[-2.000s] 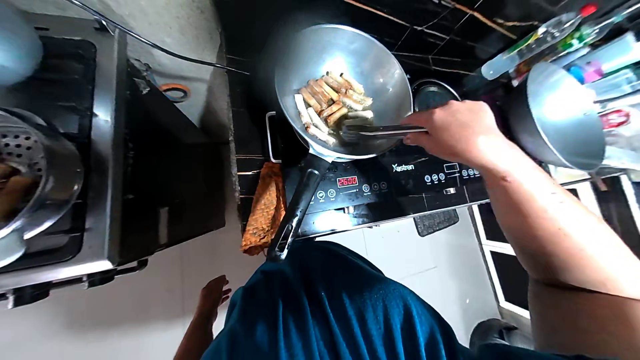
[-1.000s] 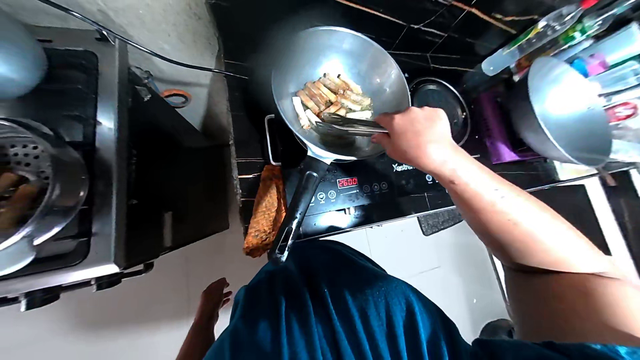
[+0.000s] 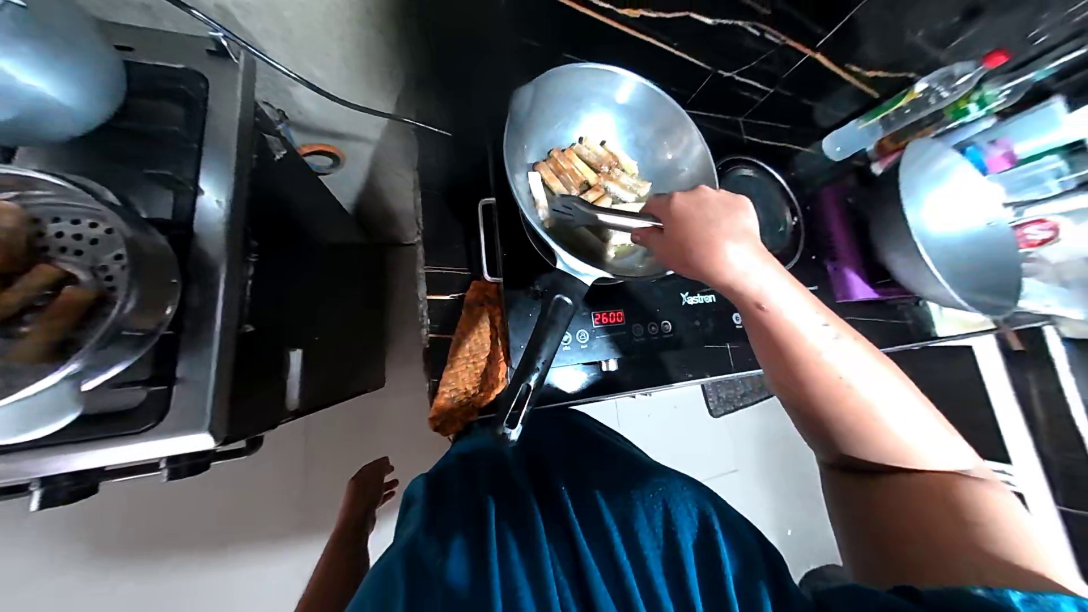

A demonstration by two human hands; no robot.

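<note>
My right hand grips metal tongs over the lower right rim of a silver wok. The tongs' dark tips lie against several browned rolls grouped in the wok; a paler roll is at their left edge. The wok, with its black handle pointing toward my body, sits on a black induction cooktop whose red display is lit. My left hand hangs low beside my blue garment, fingers slightly apart, holding nothing.
An orange-brown cloth hangs at the counter edge. A gas stove on the left bears a perforated strainer with browned pieces. Right of the wok are a black round lid or pan, a large metal bowl and plastic bottles.
The tongs' tips have moved left across the rolls to the group's lower left side. My right hand has shifted left since two seconds ago, uncovering the dark round item. My left hand still hangs low.
</note>
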